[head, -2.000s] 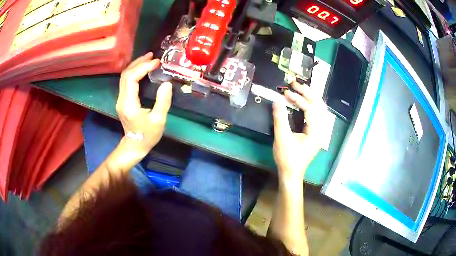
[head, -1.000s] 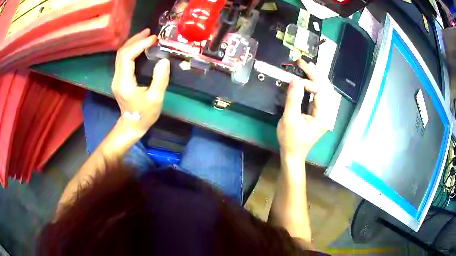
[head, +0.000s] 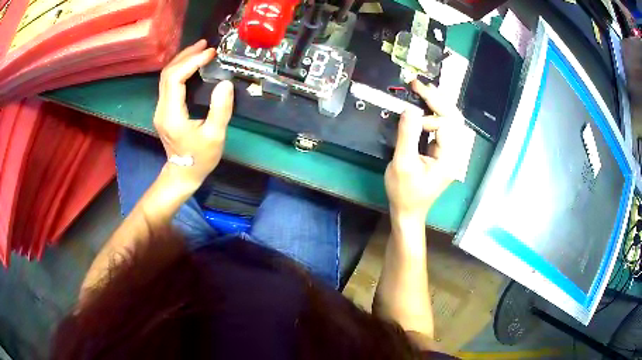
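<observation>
A display module with pale, unlit-looking digits lies in the clear acrylic nest on the black fixture base. The red clamp handle stands over it. My left hand is at the nest's left end, thumb and fingers apart; its fingertips are near or touching the clear block. My right hand is on the base's right side, fingertips at the right end of a white strip. Whether it grips the strip cannot be told.
Red trays are stacked at the left, the top one with yellow strips. A clear-yellowish block sits behind the white strip. A smartphone and a blue-bordered framed panel holding a loose strip are at the right. A metal latch is on the base's front.
The red glow at the nest has gone and the digits now look pale. The view has shifted, so the fixture sits higher in the picture. Both hands keep nearly the same places on the fixture.
</observation>
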